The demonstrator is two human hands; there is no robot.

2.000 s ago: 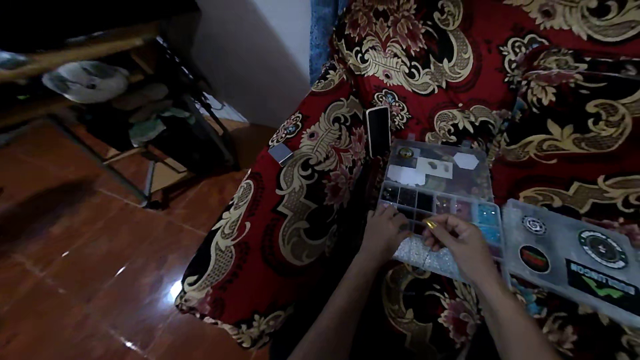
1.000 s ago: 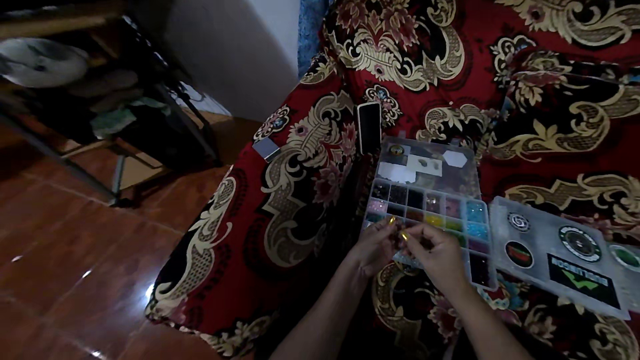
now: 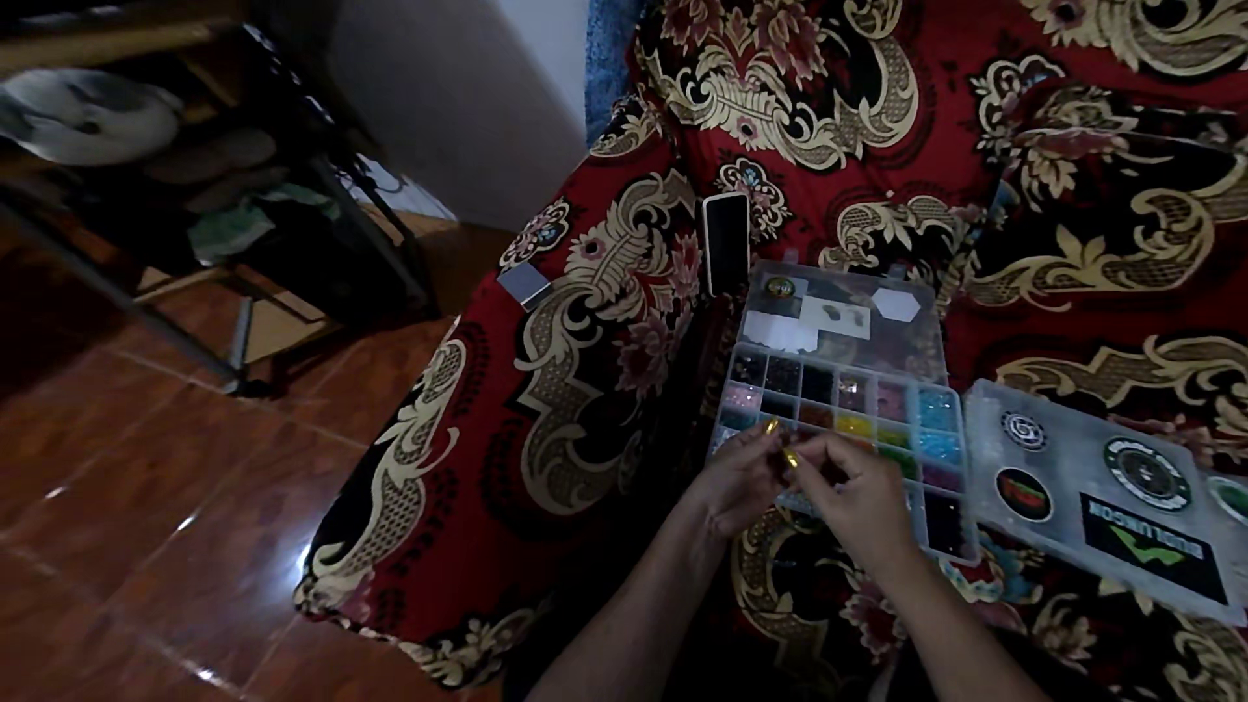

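Observation:
My left hand [image 3: 743, 480] is over the lower left part of an open plastic bead organizer [image 3: 960, 458], its fingers curled and a gold-coloured nail showing. Close by on its right, my right hand [image 3: 858, 487] has thumb and forefinger pinched near the left fingertips. Anything tiny between the fingers is too small to make out. Beads of several colours, yellow ones [image 3: 854, 426] and blue ones [image 3: 939, 409] among them, fill the compartments. The organizer's clear lid [image 3: 877, 351] lies folded back, with paper pieces and stickers on it.
A closed plastic case [image 3: 1063, 526] with stickers lies at the right on the patterned sofa cover [image 3: 604, 409]. Behind the organizer, a smartphone [image 3: 726, 244] leans on the sofa. A small grey box [image 3: 525, 286] rests on the armrest. A shelf stand [image 3: 234, 341] is at the left.
My left hand has come off the organizer's compartments, where it rested two seconds ago, and now meets my right hand above them. The view has shifted somewhat.

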